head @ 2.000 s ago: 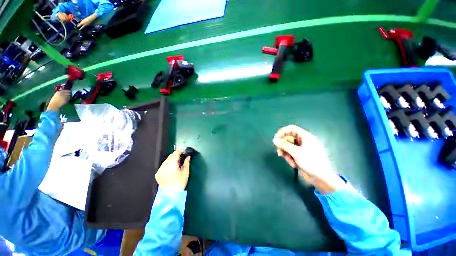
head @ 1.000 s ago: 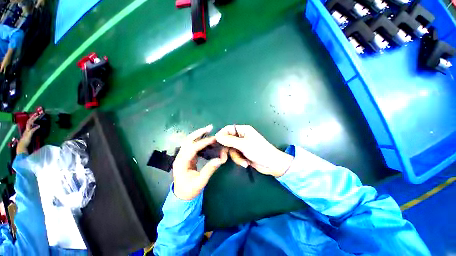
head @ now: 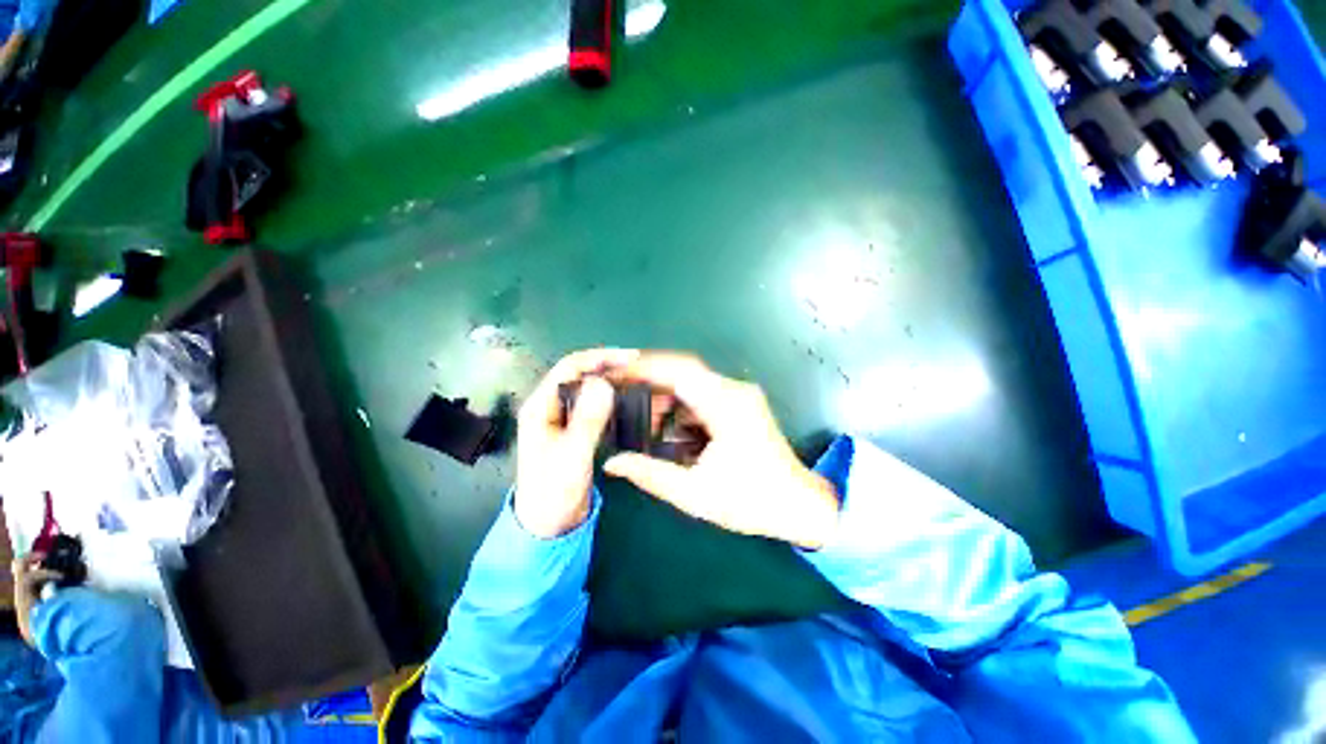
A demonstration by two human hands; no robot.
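Note:
A small black plastic part (head: 634,419) is held between my two hands above the green mat, near the middle of the view. My left hand (head: 560,443) grips its left side, thumb on top. My right hand (head: 734,451) is around its right side, fingers curled over it. The fingers hide much of the part, and no separate small fitting can be made out. A loose black part (head: 452,429) lies on the mat to the left of my left hand.
A blue bin (head: 1083,342) on the right holds rows of black brackets with silvery fittings. A black tray (head: 298,480) and crumpled clear bag (head: 182,422) are on the left, beside another person's hand and sleeve. Red-and-black units (head: 240,160) stand along the far side.
Two seconds ago my hands were apart; now they are together on the part. Since one second ago my right hand has wrapped further around it. The neighbour's arm has moved lower, and the view has shifted.

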